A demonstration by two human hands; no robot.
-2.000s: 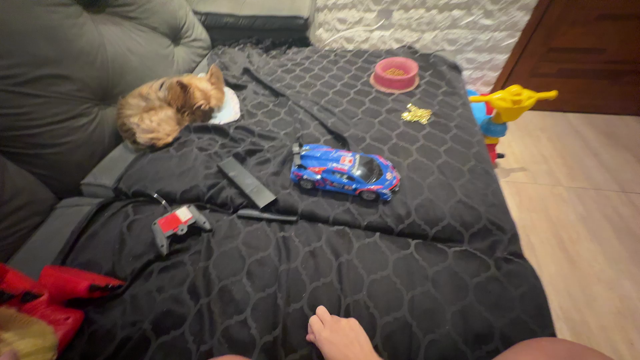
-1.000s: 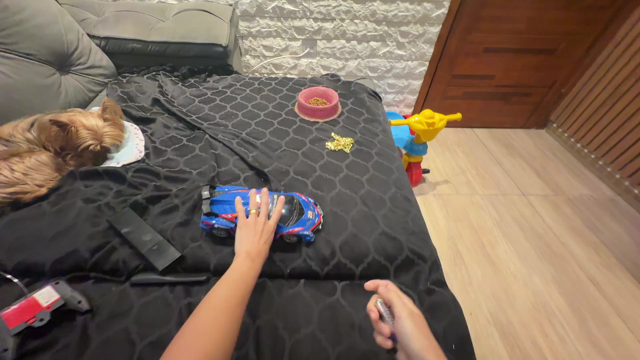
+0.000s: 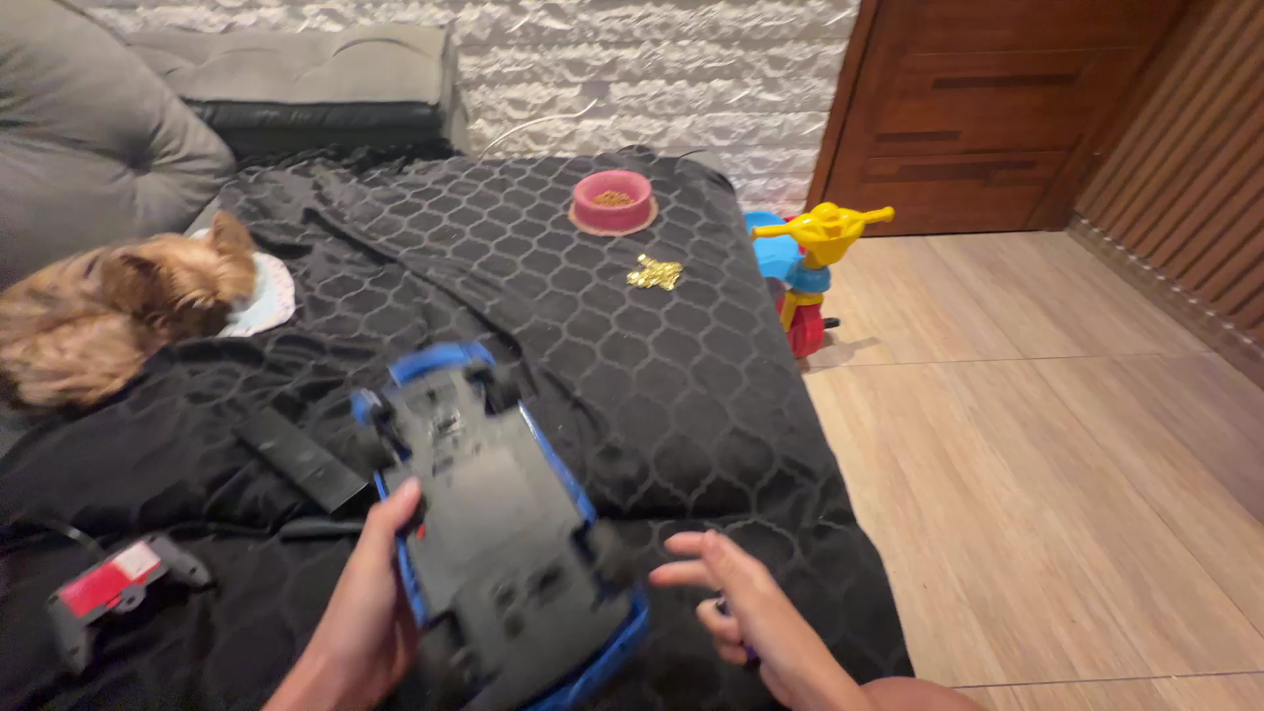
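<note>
My left hand grips the side of a blue toy car, which is held up with its dark grey underside facing me. The car is slightly blurred, and its top is hidden. Just right of the car is my right hand, its index and middle fingers extended and its other fingers curled around a small dark object, mostly hidden in the palm. Behind the car, on the black patterned cover, lies a black flat bar-shaped object. A grey and red game controller rests at the lower left.
A brown dog lies curled up on the left, by a grey cushion. A pink bowl of kibble and a small gold pile are at the back. Beyond the right edge stands a yellow, blue and red ride-on toy on the floor.
The toy car stood on its wheels under my left hand one second ago; now it is lifted and turned underside toward me. My right hand has moved closer to it.
</note>
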